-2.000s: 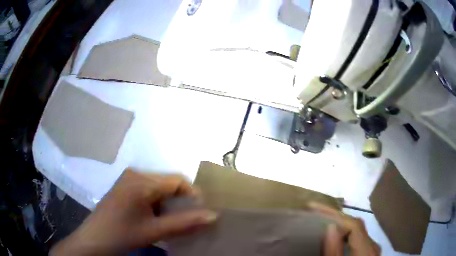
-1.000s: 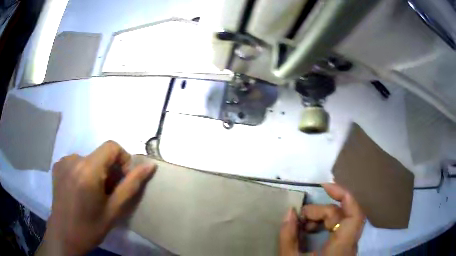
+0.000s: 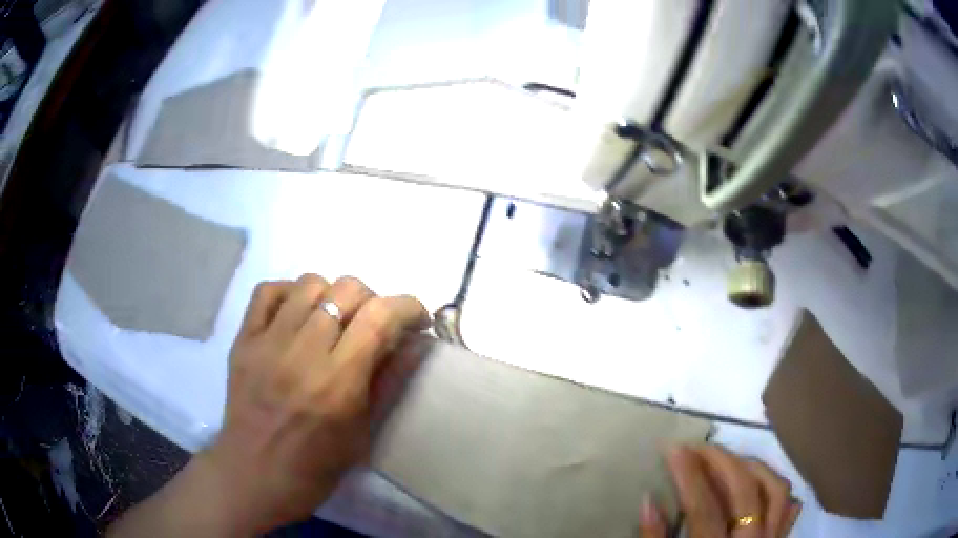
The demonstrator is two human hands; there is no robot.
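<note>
A grey-beige fabric piece [image 3: 536, 441] lies at the table's front, below the dark seam of the machine bed. My left hand [image 3: 315, 384] grips its left end with curled fingers; the fingertips are partly hidden. My right hand [image 3: 730, 494] is at its right end, fingers bent over the edge, cut off by the picture's bottom. The presser foot [image 3: 611, 236] stands over the grey needle plate [image 3: 646, 263], with no fabric under it.
Grey-beige flap pieces lie at left [image 3: 158, 257] and upper left [image 3: 210, 121]. A white template [image 3: 452, 131] lies behind the seam. A darker flap piece [image 3: 835, 415] lies at right. The machine head [image 3: 672, 95] and tension knob [image 3: 751, 282] stand above the bed.
The darker layer seen behind the held fabric two seconds ago no longer shows. The fabric now lies lower, near the table. My left hand has turned over its left end. The view has shifted.
</note>
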